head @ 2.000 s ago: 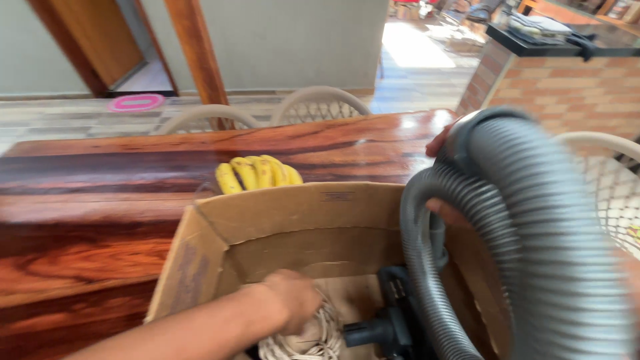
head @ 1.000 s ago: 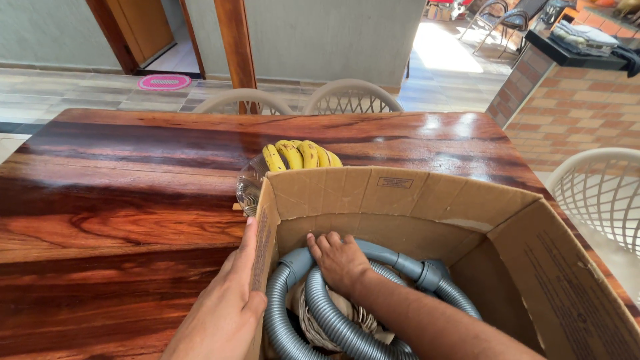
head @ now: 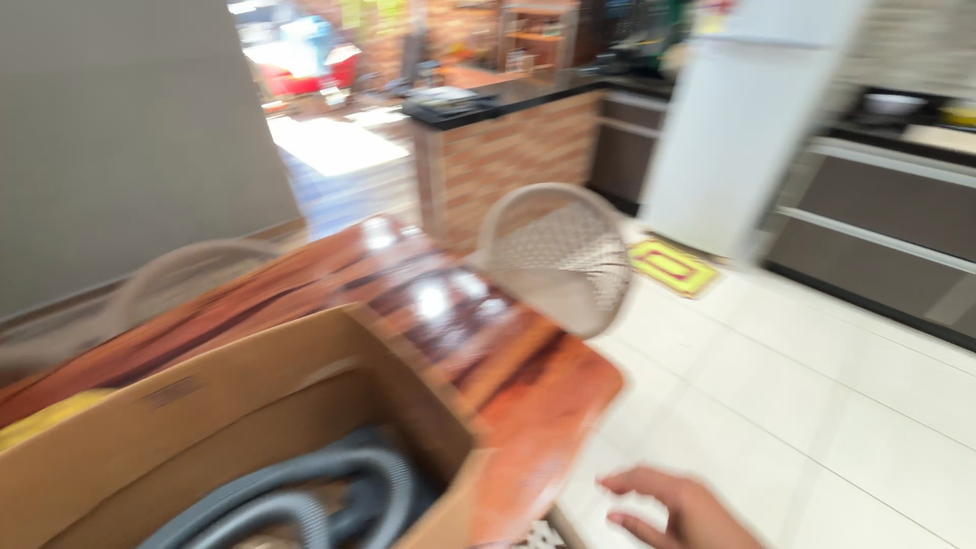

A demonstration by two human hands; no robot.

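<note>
A cardboard box (head: 252, 396) stands with its top open on the polished wooden table (head: 526, 381) at the lower left. Inside it lies a coiled grey ribbed vacuum cleaner hose (head: 305, 461), with a dark part beside it. My right hand (head: 671, 507) is at the bottom right, to the right of the box and past the table's edge, over the floor; its fingers are apart and nothing shows between them. My left hand is out of view. Part of the yellow bananas (head: 53, 415) shows behind the box at the left edge. The view is blurred.
A woven-back chair (head: 560, 259) stands at the table's far right corner, another (head: 191, 267) along its far side. Beyond are a brick-faced counter (head: 518, 152), a white refrigerator (head: 732, 137), a yellow mat (head: 672, 265) on the tiled floor and dark drawers (head: 877, 244).
My right hand has come off the hose in the box and is now over the floor at right. My left hand has left the view, which has swung far to the right.
</note>
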